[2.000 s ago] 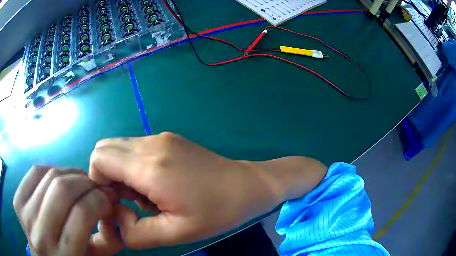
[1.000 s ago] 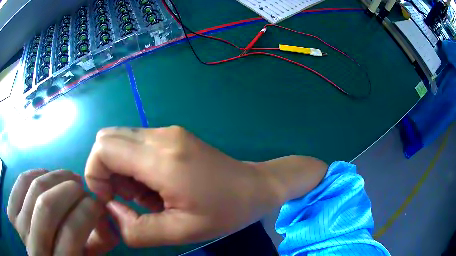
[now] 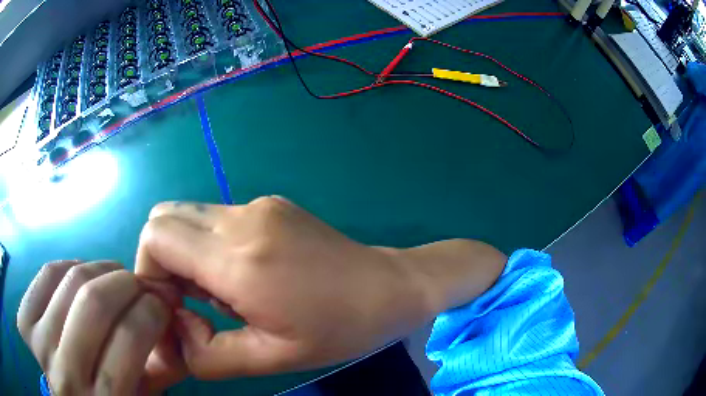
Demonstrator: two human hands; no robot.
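Observation:
My right hand [image 3: 263,286] is at the lower left centre with its back up and its fingers curled, a light-blue sleeve [image 3: 511,332] behind the wrist. My left hand [image 3: 97,325] is at the lower left with curled fingers, cut off at the bottom edge. The fingertips of both hands meet or overlap. Whether anything small is held between them is hidden. Both hands are above the green mat [image 3: 348,170].
A clear tray [image 3: 155,85] with rows of dark discs lies at the upper left. A red probe [image 3: 396,63] and a yellow probe [image 3: 458,76] lie on thin leads. A printed sheet [image 3: 433,14] is at the back. A person's blue sleeve [image 3: 658,186] is at the right.
The hands moved slightly apart, then came back together at the fingertips. The tray, probes and sheet have not visibly moved.

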